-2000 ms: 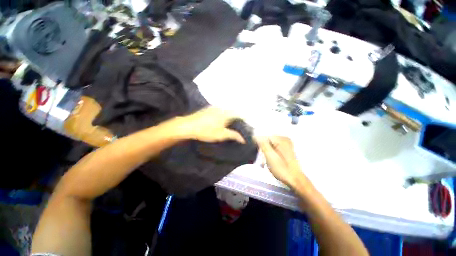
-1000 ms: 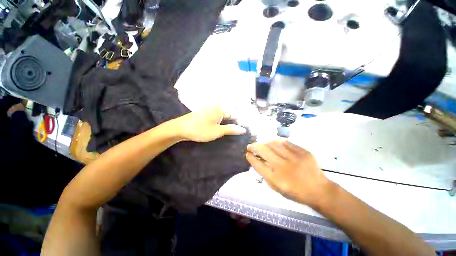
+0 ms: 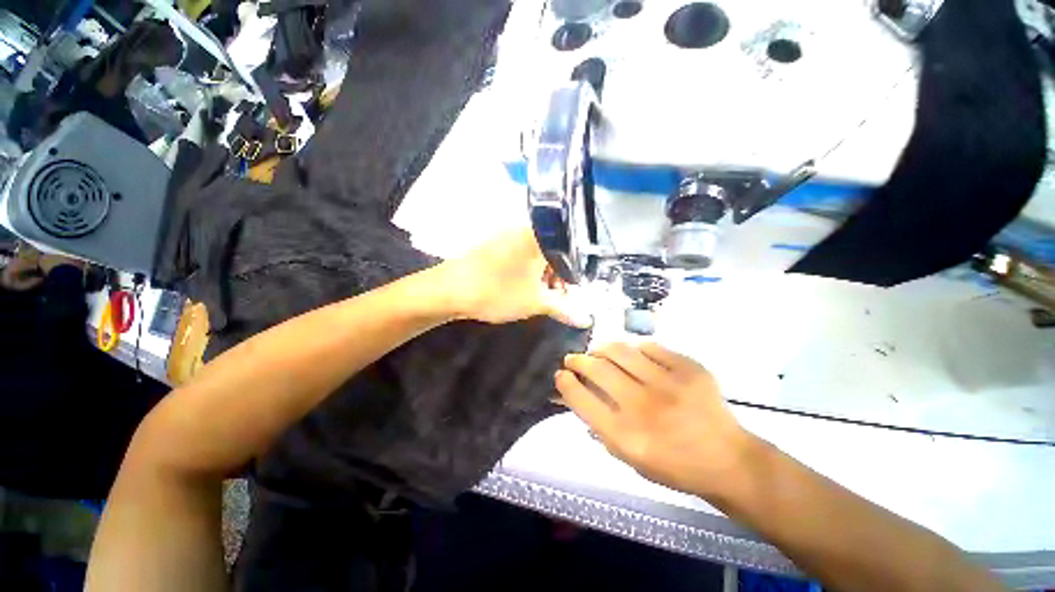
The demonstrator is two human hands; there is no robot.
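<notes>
A dark brown-black garment panel (image 3: 451, 393) lies on the white sewing table and hangs over its front edge. My left hand (image 3: 509, 278) presses on the panel with thumb and fingers at its right edge, just below the sewing machine head (image 3: 752, 116). My right hand (image 3: 659, 411) lies at the panel's right edge, fingertips on the cloth. The long shiny take-up guard (image 3: 561, 179) stands above my left fingertips. The thread tension dial (image 3: 646, 289) is right of them. The needle and presser foot are hidden or too blurred to tell.
A black cloth strip (image 3: 966, 150) hangs over the machine arm. A grey housing with a round vent (image 3: 87, 197) stands at left. Orange-yellow and red scissors (image 3: 116, 315) lie at far left. Gold-coloured buckles (image 3: 264, 145) are upper left. Ruler-like edging (image 3: 602, 515) runs along the table front.
The view has moved closer to the machine head. My hands and the panel edge have come from the table front to the machine head. My right hand now lies flatter on the cloth edge.
</notes>
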